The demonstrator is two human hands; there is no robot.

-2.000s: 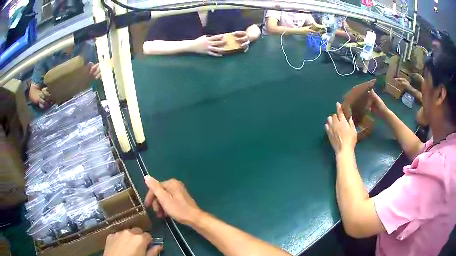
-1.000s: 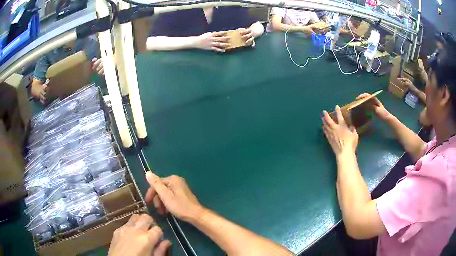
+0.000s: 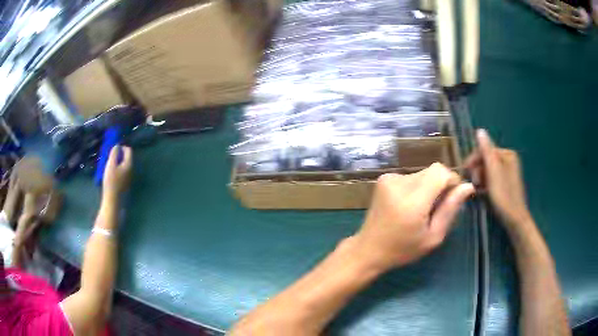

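Note:
The divided carton (image 3: 308, 195) lies in front of me, with rows of shiny clear bags (image 3: 328, 98) in it and a bare cardboard cell at its front right. My left hand (image 3: 416, 210) is curled at the carton's front right corner, thumb and fingertips pointing right. My right hand (image 3: 501, 174) is just right of it, over the metal-edged seam, with its fingers partly bent. The fingertips of both hands are close together. The picture is blurred, and I cannot tell whether either hand holds anything.
A large brown carton (image 3: 183, 59) stands behind left, beside a dark heap (image 3: 98, 134). At the left, a person in a pink top holds something blue (image 3: 107, 154). Cream uprights (image 3: 457, 46) stand right of the divided carton on the green bench (image 3: 197, 249).
The view has swung left, so the divided carton now appears near the middle and the neighbour on the right is out of view. My left hand has come up close to my right hand.

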